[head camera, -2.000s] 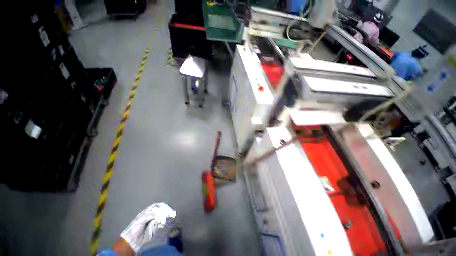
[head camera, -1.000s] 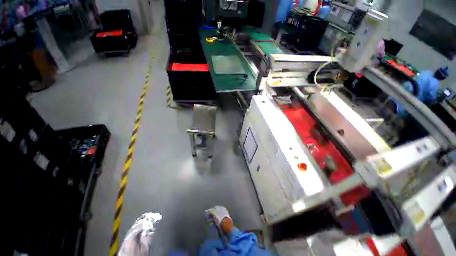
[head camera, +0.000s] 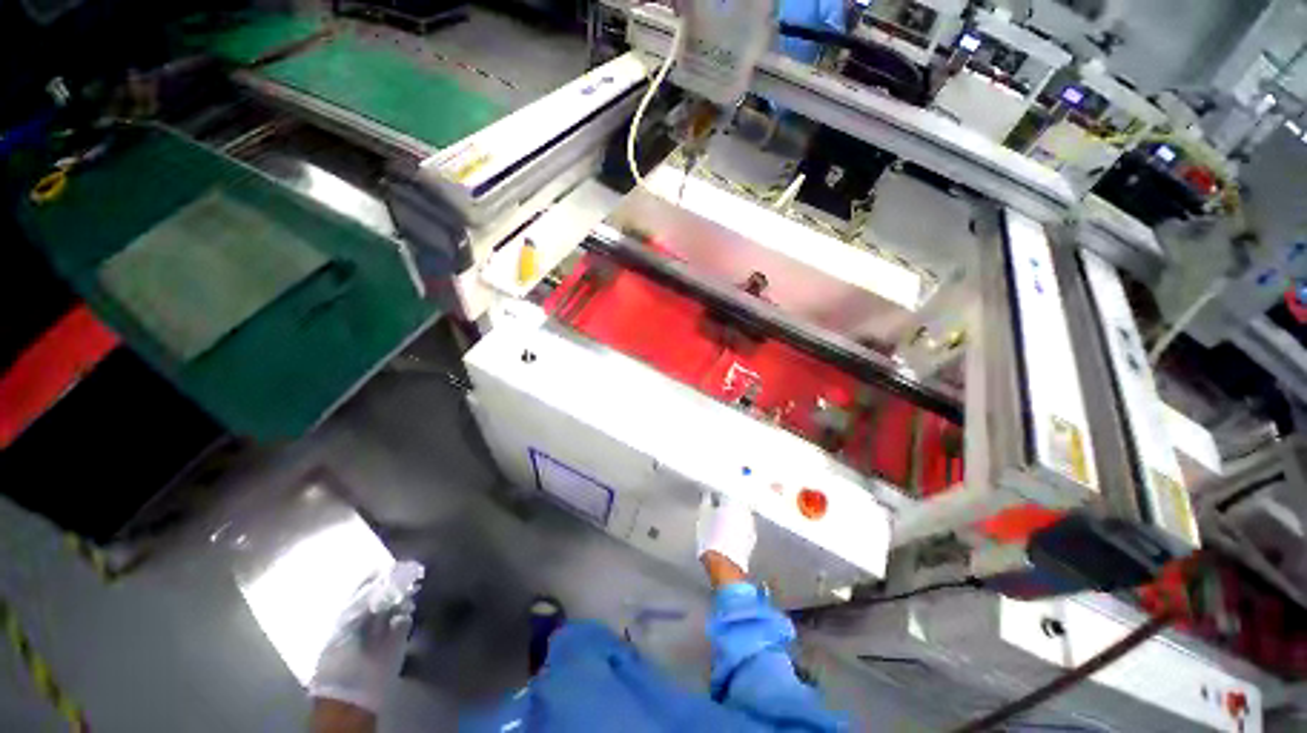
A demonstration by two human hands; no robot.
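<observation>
The white machine front panel [head camera: 659, 415] runs diagonally in front of me, with an emergency stop [head camera: 813, 503] and a small blue button on it. My right hand [head camera: 727, 533], in a white glove, is at the panel's front edge, left of the emergency stop; its fingers are too blurred to tell if they hold anything. My left hand [head camera: 361, 652], also gloved, is low on the left over a shiny metal stool top [head camera: 294, 587]. It holds a crumpled white cloth [head camera: 390, 584]. Behind the panel lie the red base plate [head camera: 645, 332] and the conveyor rail [head camera: 817, 341].
The robot head [head camera: 724, 43] with its air hose [head camera: 645, 122] hangs at the back. A green-topped table [head camera: 308, 380] stands left. Gantry beams [head camera: 1054, 358] stand right, and a thin brown rod [head camera: 1068, 673] crosses the lower right. A person's blue sleeve shows at the top.
The view has turned and come closer to the machine. My right hand has moved from above the floor to the panel's edge. My left hand is now over the stool.
</observation>
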